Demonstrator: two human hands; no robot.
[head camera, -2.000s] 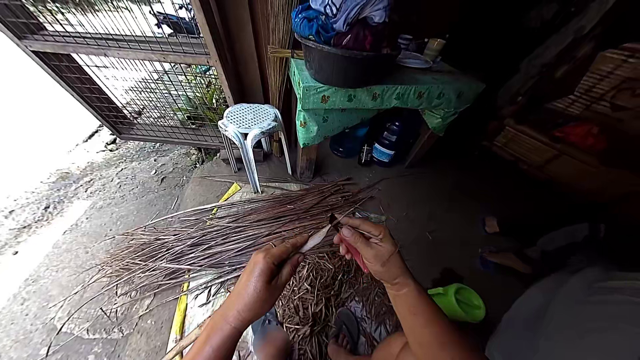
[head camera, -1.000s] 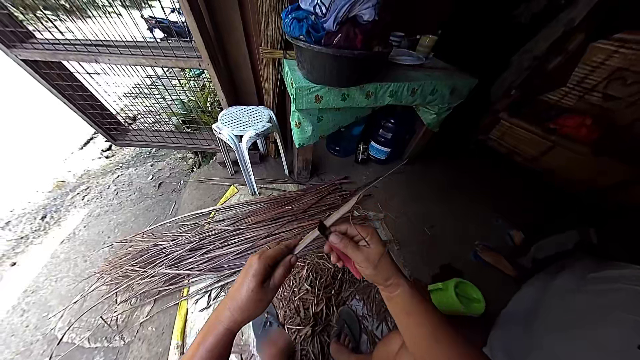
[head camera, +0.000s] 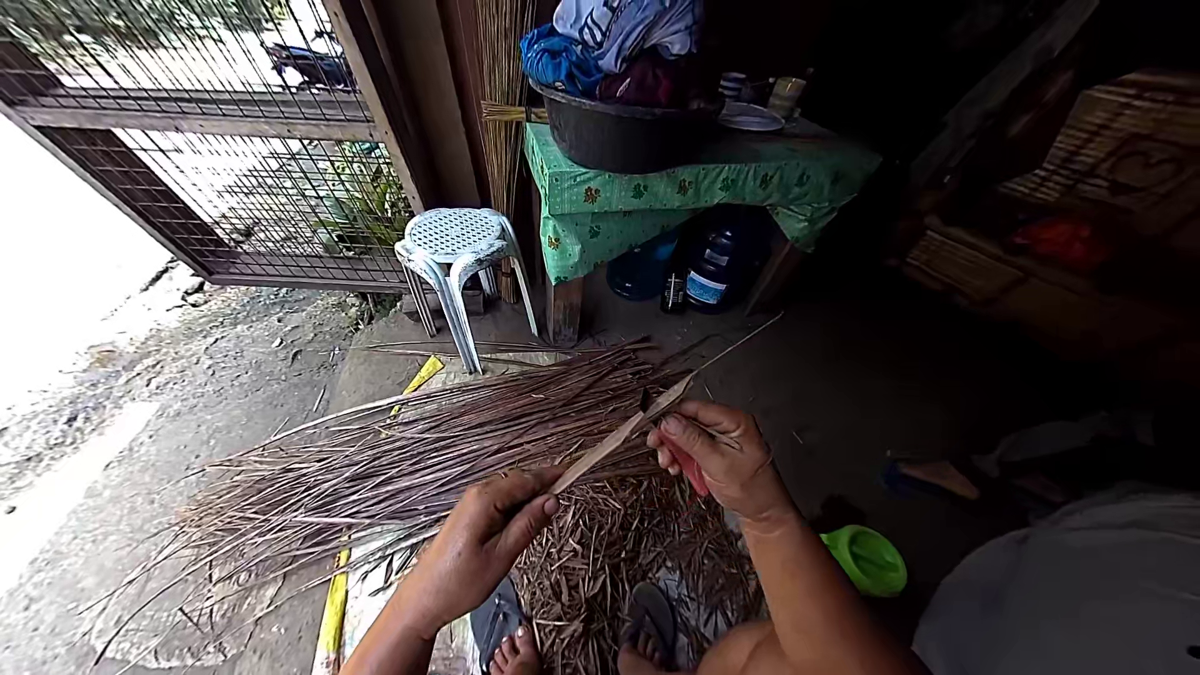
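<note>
My left hand (head camera: 497, 525) pinches the lower end of a dry, tan palm leaflet (head camera: 609, 444), which slants up to the right and tapers to a thin tip. In my right hand (head camera: 717, 450) is a small red-handled knife (head camera: 691, 469); its dark blade lies against the leaflet's middle, near my fingers. Behind both hands a large heap of long, brown leaf midribs (head camera: 441, 450) spreads leftward over the floor. Below them, between my sandalled feet, lies a pile of short, dry leaf scraps (head camera: 609, 562).
A white plastic stool (head camera: 455, 234) stands behind the midribs. Further back, a table with a green cloth (head camera: 656, 192) bears a black basin (head camera: 628, 131) of clothes. A green plastic container (head camera: 867, 560) sits at right, near another person's foot (head camera: 937, 476). A metal-mesh gate (head camera: 197, 122) stands at left.
The blade, seen near my right fingers in each frame, now crosses the leaflet further from my left hand than two seconds ago. More of the leaflet shows between my hands.
</note>
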